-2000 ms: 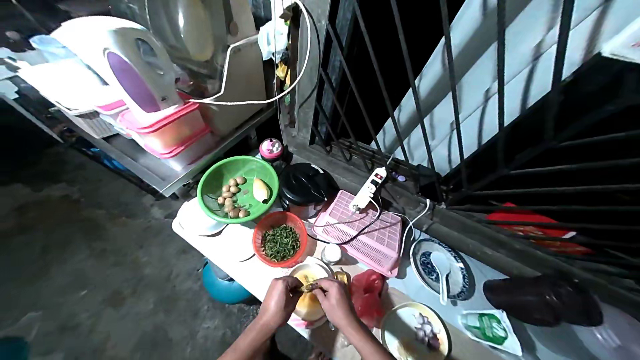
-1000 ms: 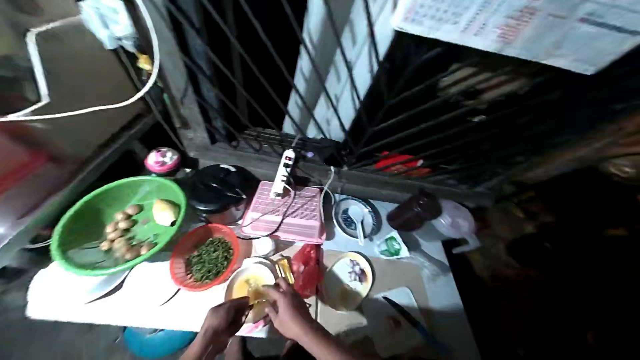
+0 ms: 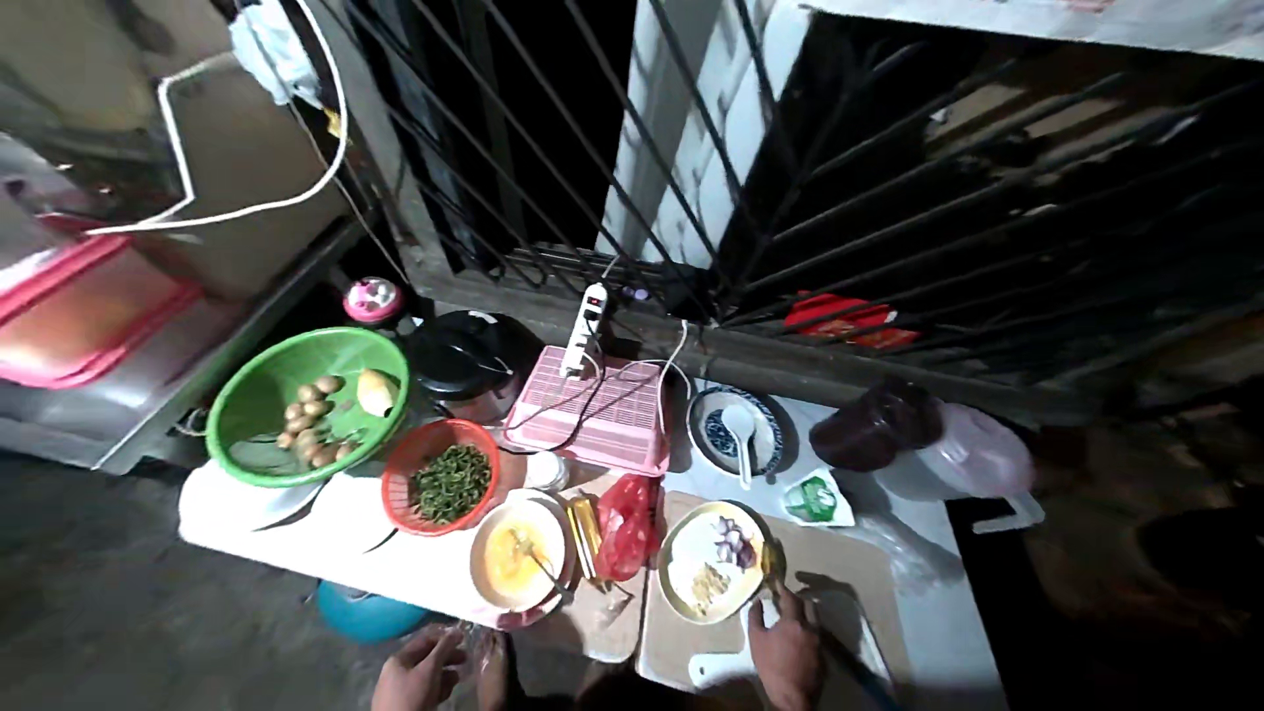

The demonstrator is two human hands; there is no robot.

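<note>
My left hand (image 3: 423, 670) is at the bottom, below the table edge, with its fingers curled; a small clear piece of something shows beside the fingertips. Just above lies a white bowl (image 3: 491, 570) of beaten yellow egg with a utensil standing in it. My right hand (image 3: 787, 647) reaches to the lower right rim of a plate (image 3: 681, 585) that carries chopped purple onion (image 3: 734, 543) and minced pale pieces (image 3: 708, 587). Under that hand is a white cutting board (image 3: 849, 632) with a handle, and a dark knife (image 3: 859, 671) lies across it. Whether the right fingers grip anything is unclear.
Left of the bowl are a red basket of chopped greens (image 3: 449, 484) and a green basin (image 3: 222, 420) with small round items. Behind are a rice cooker (image 3: 469, 360), a pink basket (image 3: 592, 420) and a power strip (image 3: 585, 331). A patterned bowl with a spoon (image 3: 741, 444) sits to the right.
Both hands were together over the egg bowl; they are now apart, the left lower left and the right by the onion plate. The view has shifted.
</note>
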